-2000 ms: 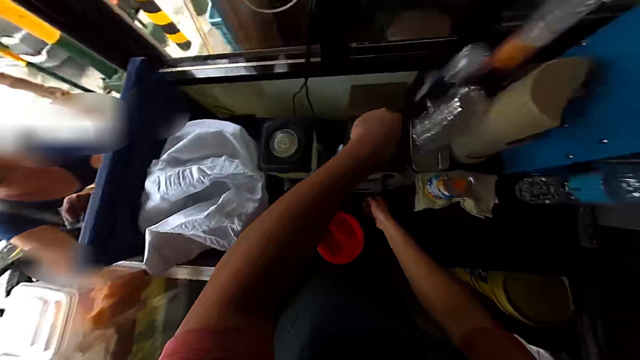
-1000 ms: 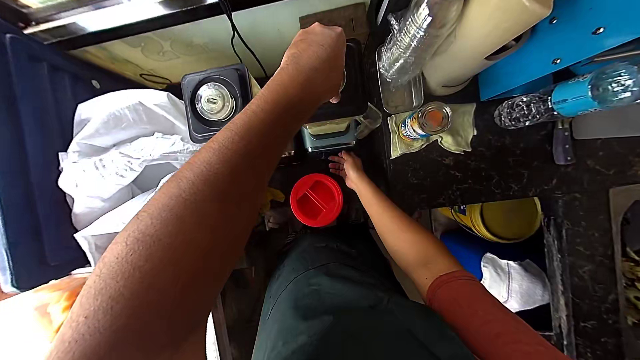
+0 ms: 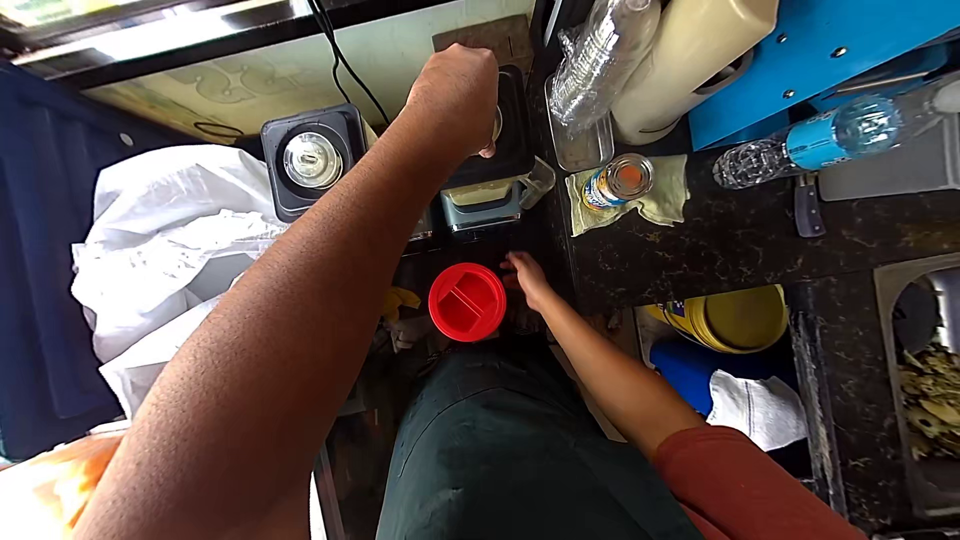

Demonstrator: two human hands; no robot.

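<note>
My left hand [image 3: 457,97] is curled over the black square lid [image 3: 514,142] of a blender-like appliance. A bit of a clear round cap shows beside the fingers; the palm side is hidden. The grey front [image 3: 482,212] of the appliance shows below the lid, with a clear handle [image 3: 538,182] at its side. My right hand [image 3: 525,277] is low in front of it, fingers apart, nothing seen in them, just right of a red round plastic lid [image 3: 467,302] with a bar across it. A similar black lid with a clear cap [image 3: 313,160] is left of my left forearm.
White plastic bags [image 3: 180,202] lie at left by a dark blue bin [image 3: 45,247]. On the dark counter [image 3: 630,262] at right are a can [image 3: 619,182] on a cloth [image 3: 667,187], a water bottle [image 3: 817,142], a knife [image 3: 808,206] and a beige jug [image 3: 690,60]. Black cables hang behind.
The view has moved closer to the appliances since the oldest frame. My left hand stays over the black lid, and my right hand remains low beside the red lid.
</note>
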